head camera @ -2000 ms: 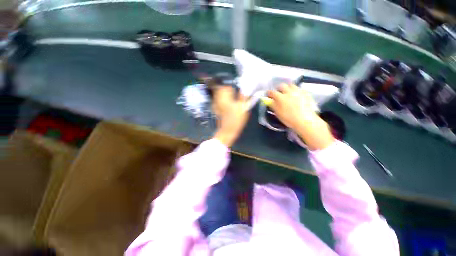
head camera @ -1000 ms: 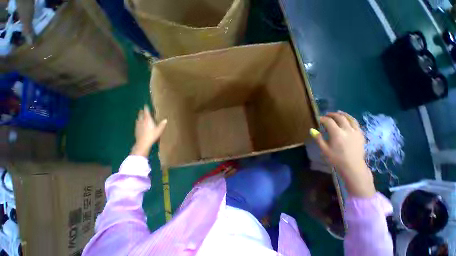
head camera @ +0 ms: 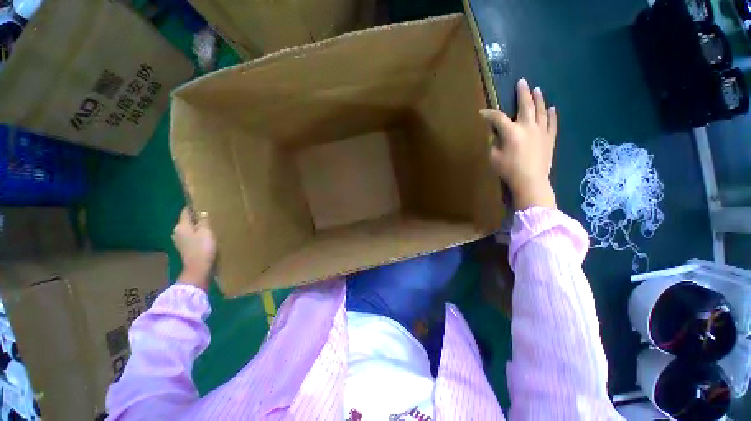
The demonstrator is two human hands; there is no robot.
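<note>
An open-topped brown carton [head camera: 350, 182], seen from above and empty, is in front of me beside the bench edge, slightly tilted. My left hand [head camera: 196, 247] grips its left wall near the lower left corner, with the fingers at the rim. My right hand [head camera: 522, 148] is at its right wall by the bench edge, with the thumb on the carton rim and the other fingers spread over the bench; whether it grips cannot be told.
On the dark-green bench [head camera: 576, 49] lie a tangled white strand pile [head camera: 623, 193], black modules [head camera: 690, 62] and open white housings [head camera: 690, 321]. Printed cartons [head camera: 95, 74] and a blue crate [head camera: 39, 168] stand on the left. Another carton [head camera: 280, 25] is behind.
The carton has shifted left and tilted. My left hand has moved from beside the carton onto its left wall. My right hand has moved forward along the carton's right side.
</note>
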